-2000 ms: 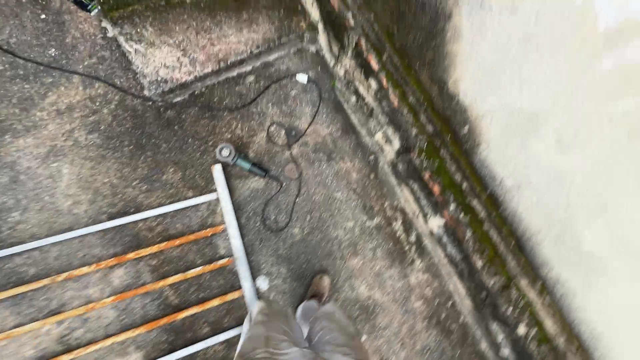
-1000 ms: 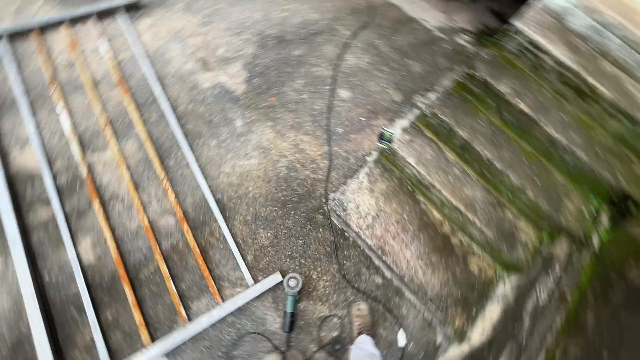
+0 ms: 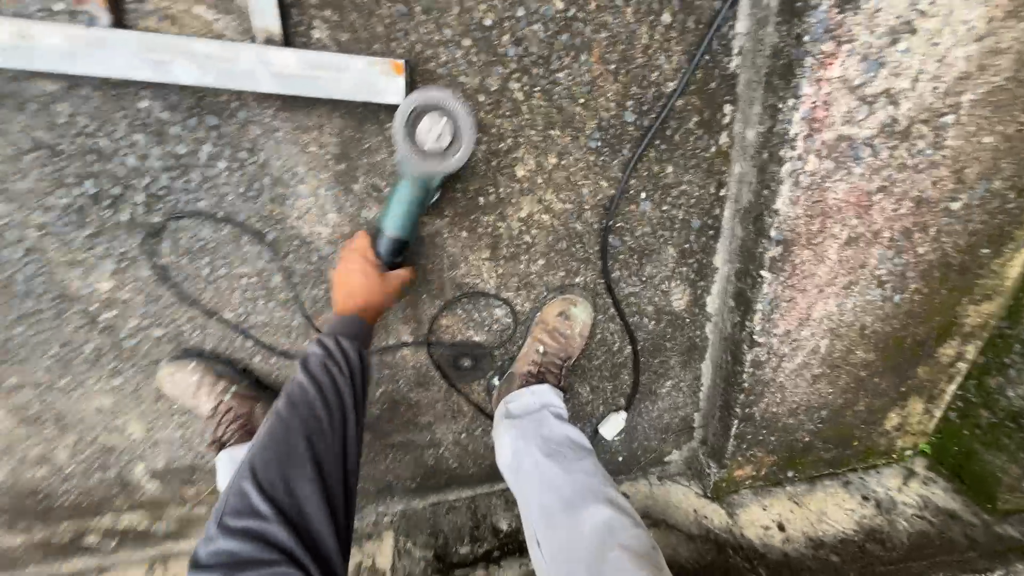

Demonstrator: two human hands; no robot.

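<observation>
My left hand (image 3: pixel 368 276), at the end of a dark sleeve, is closed around the rear handle of a green and black angle grinder (image 3: pixel 406 204). The grinder's round disc (image 3: pixel 434 132) faces up, close to the end of a pale metal bar (image 3: pixel 320 72) of the frame on the ground. Whether the grinder is lifted off the ground cannot be told. Its black cord loops near my boots. My right hand is not in view.
My boots (image 3: pixel 556 332) stand on rough concrete, with a black coiled cable (image 3: pixel 432 344) around them. A white connector (image 3: pixel 612 425) lies by the right boot on another stretch of black cable (image 3: pixel 612 240). A concrete step edge (image 3: pixel 724 264) runs along the right, and a mossy ledge (image 3: pixel 800 512) crosses below.
My left hand has come into view and taken hold of the grinder, which lay on the ground in the earlier frames. The view has turned and come closer to the ground.
</observation>
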